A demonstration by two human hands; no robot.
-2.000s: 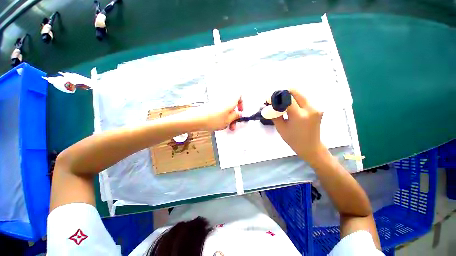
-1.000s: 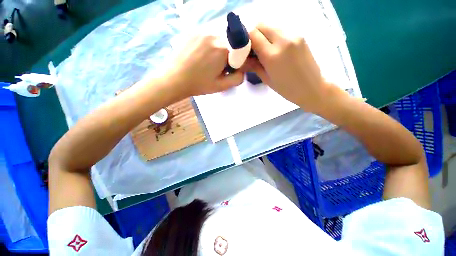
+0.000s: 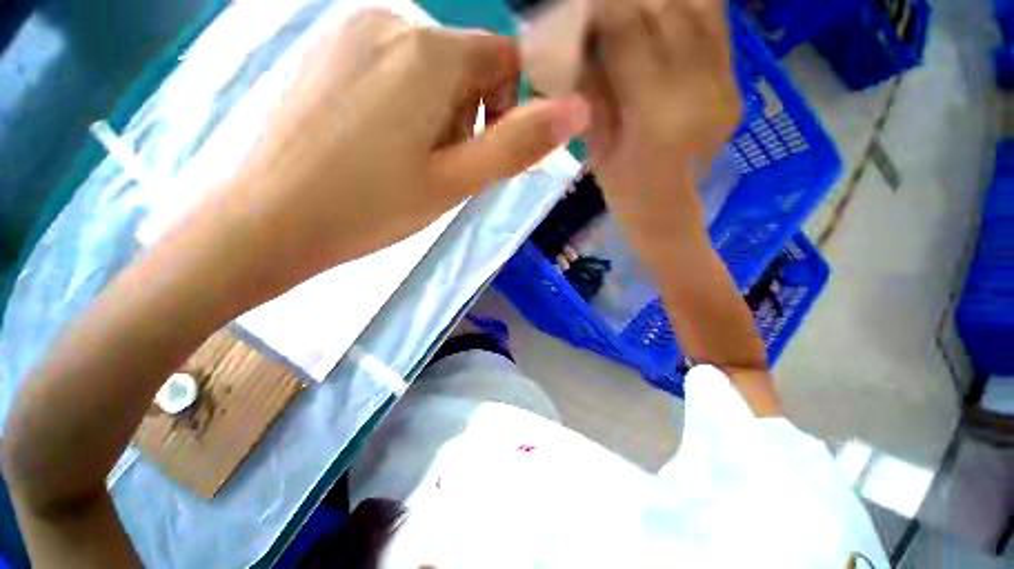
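A blurred toy figure (image 3: pixel 556 47), beige with a dark upper end, is at the top edge of the view and partly cut off. My right hand (image 3: pixel 662 83) is closed around its right side. My left hand (image 3: pixel 389 122) is beside it. Its thumb tip overlaps the figure's lower edge and its fingers are bent close to the left side. Blur hides whether the left hand touches it. The white board (image 3: pixel 345 300) lies below my left hand. The cardboard pad (image 3: pixel 228 428) holds a small white round dish (image 3: pixel 177 392) beside dark stains.
The wrinkled protective sheet (image 3: pixel 300 445) runs along the table edge. Blue perforated crates (image 3: pixel 795 156) stand beside and below the table at the right. One holds dark figures (image 3: pixel 584 270) and pale film. Another blue crate (image 3: pixel 984 267) stands at the far right, beyond the floor.
The view has swung right towards the crates. The figure has moved from over the white board to near the table's right edge, in my right hand. My left hand's thumb and fingers are spread wider.
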